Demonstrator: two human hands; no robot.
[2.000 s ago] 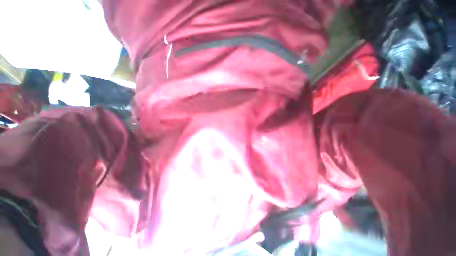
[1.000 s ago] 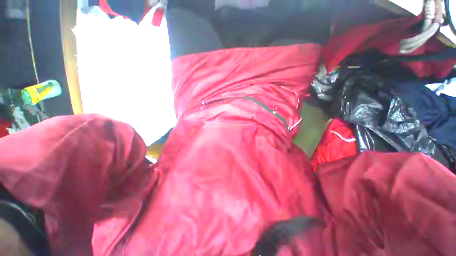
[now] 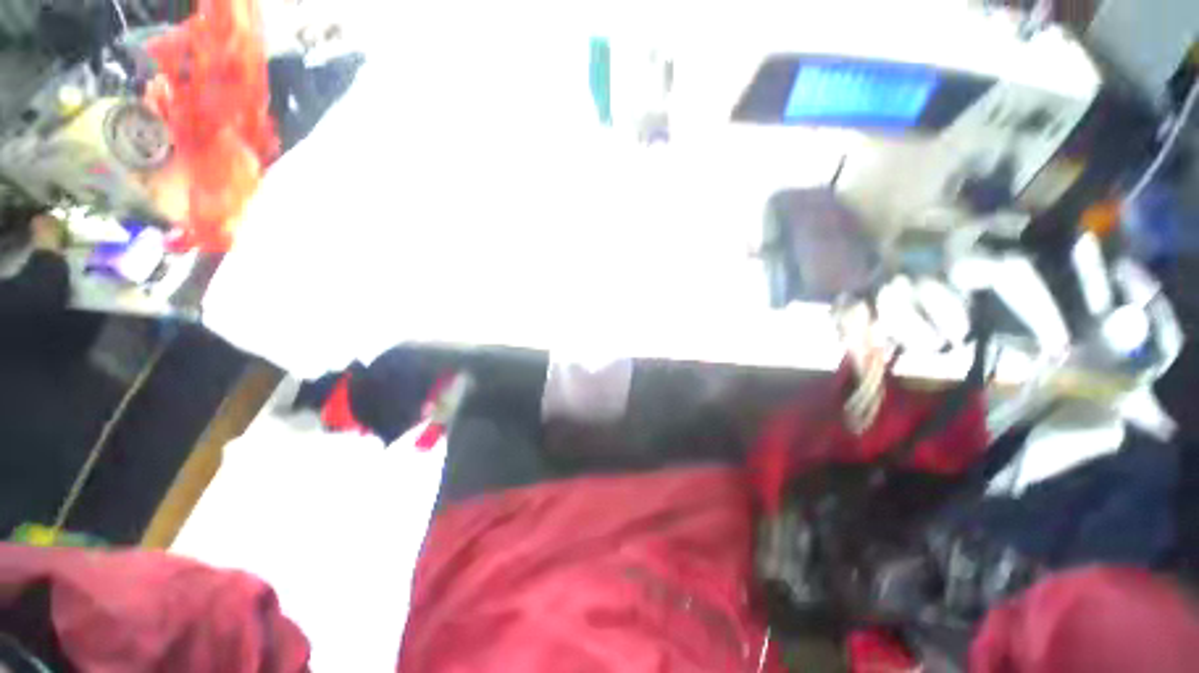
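Observation:
Neither of my hands shows; only red clothing of mine appears along the bottom. In front of me is a white sewing machine with a blue lit display, at the upper right. A green end piece shows to its left, and the needle area is washed out. A dark phone-like object stands below the display. White fabric spreads at the left of the table, its edges merging with the glare. More white cloth hangs or lies below the table at the left.
Crumpled white pieces and black loops lie at the table's right. Below are black plastic and red cloth. At left are orange-red cloth, another machine and part of another person's hand.
The view has lifted from my lap to the table and machine, which now fill the upper half. The red clothing has dropped towards the bottom edge. A dark blurred shape at the bottom is gone.

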